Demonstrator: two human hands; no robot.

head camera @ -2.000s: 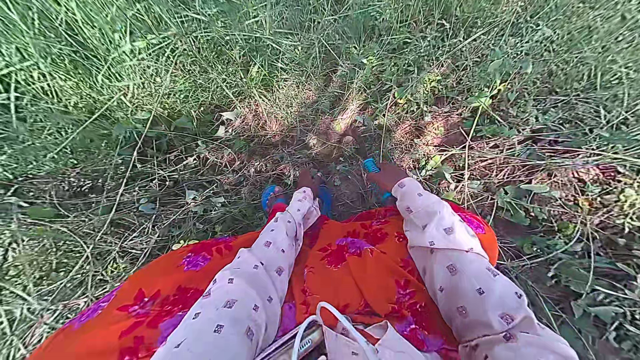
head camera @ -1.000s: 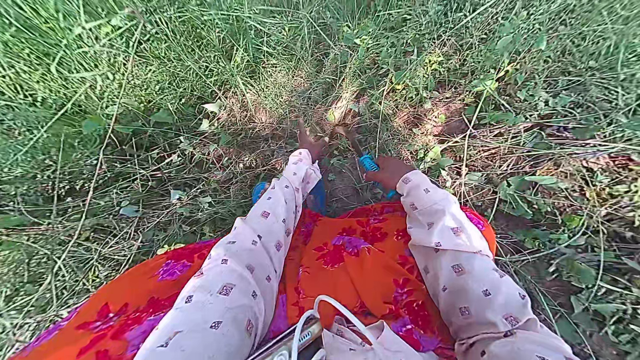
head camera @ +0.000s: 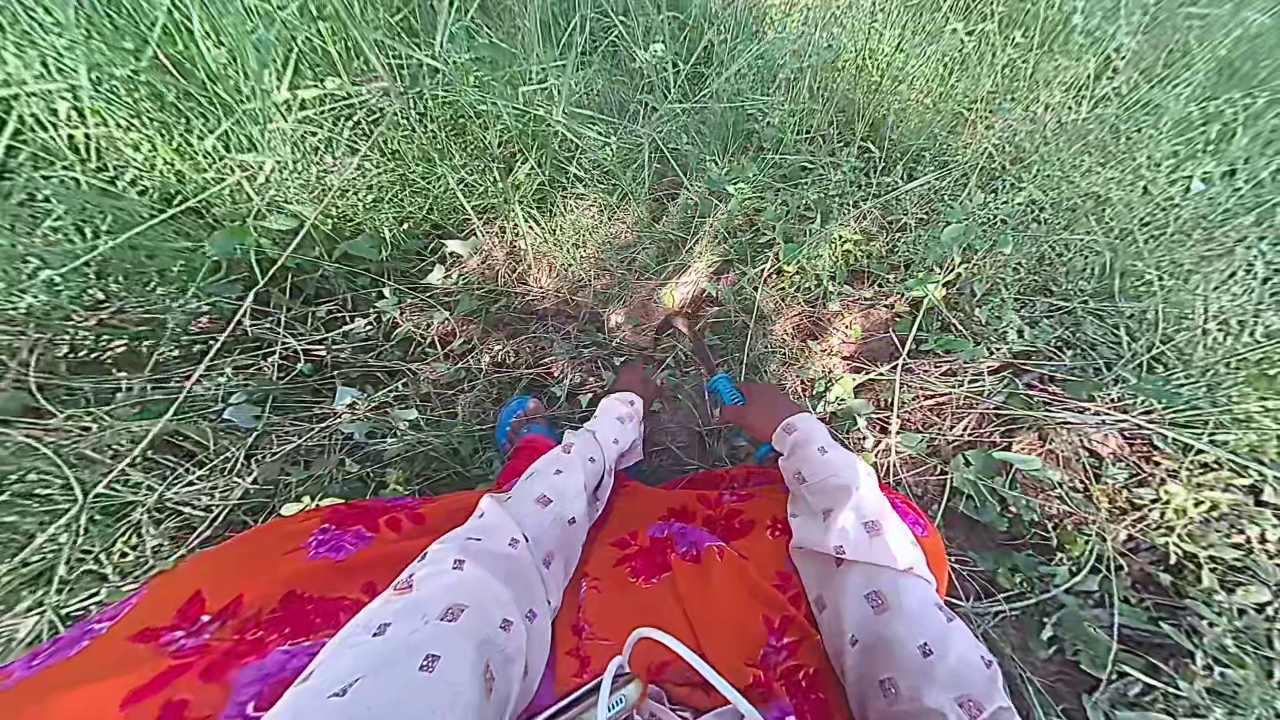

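Observation:
My right hand (head camera: 762,410) is closed around the blue handle of a sickle-like hand tool (head camera: 703,352). Its dark metal part points up and left, close to the ground, with the tip among dry grass stems (head camera: 685,290). Left of the tool and low over the soil is my left hand (head camera: 634,381); it is small and shadowed, and its fingers cannot be made out. Both arms wear pale printed sleeves. A foot in a blue sandal (head camera: 515,420) rests just left of my left hand.
Tall green grass (head camera: 560,90) stands ahead. Cut or flattened stems (head camera: 300,370) lie to the left, and leafy weeds (head camera: 990,480) grow at the right. Orange floral cloth (head camera: 400,560) covers my lap, where a white cable (head camera: 680,650) loops beside a device (head camera: 620,692).
Two seconds ago the tool's metal part was hardly visible; now it shows beyond my right hand. My left hand reached further forward one second ago and has since drawn back nearer my feet.

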